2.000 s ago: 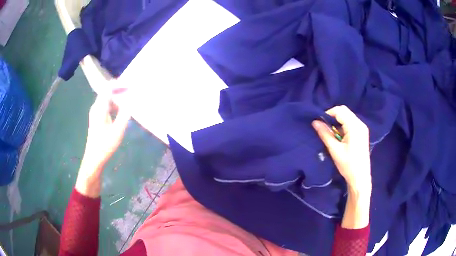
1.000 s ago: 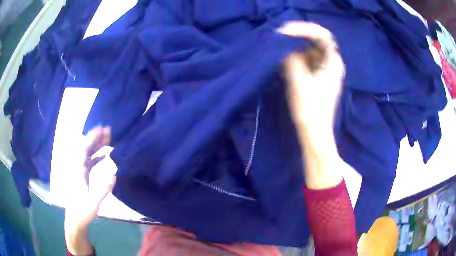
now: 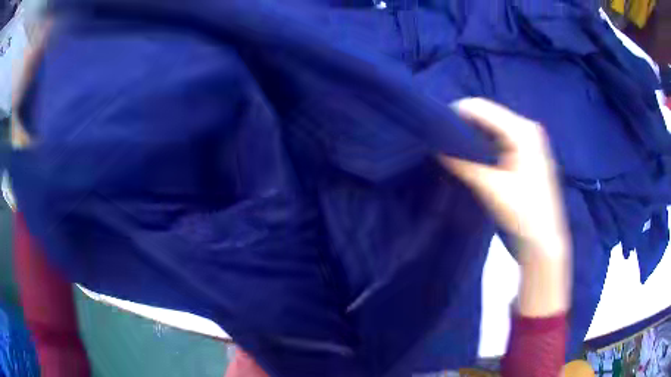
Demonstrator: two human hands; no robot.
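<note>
A large dark blue garment [image 3: 243,199], motion-blurred, is spread open and raised in front of me, filling the left and middle of the view. Its shinier inner side shows, with short pale stitched lines low in the middle. My right hand [image 3: 515,166] grips the garment's folded edge between thumb and fingers, right of centre. My left hand [image 3: 24,96] is at the far left edge, blurred and mostly hidden behind the cloth, holding the garment's other side up. No tool can be made out in either hand.
More dark blue garments [image 3: 566,110] lie heaped at the back and right. The white table [image 3: 499,302] shows in patches, with its rounded edge at lower left and right. Green floor lies at lower left. Part of a yellow-orange round object [image 3: 578,369] shows at the bottom right.
The garment has been lifted and opened wide, now covering the left of the table. My left hand, empty and open before, has moved up and left to the cloth. My right hand has moved right and lower.
</note>
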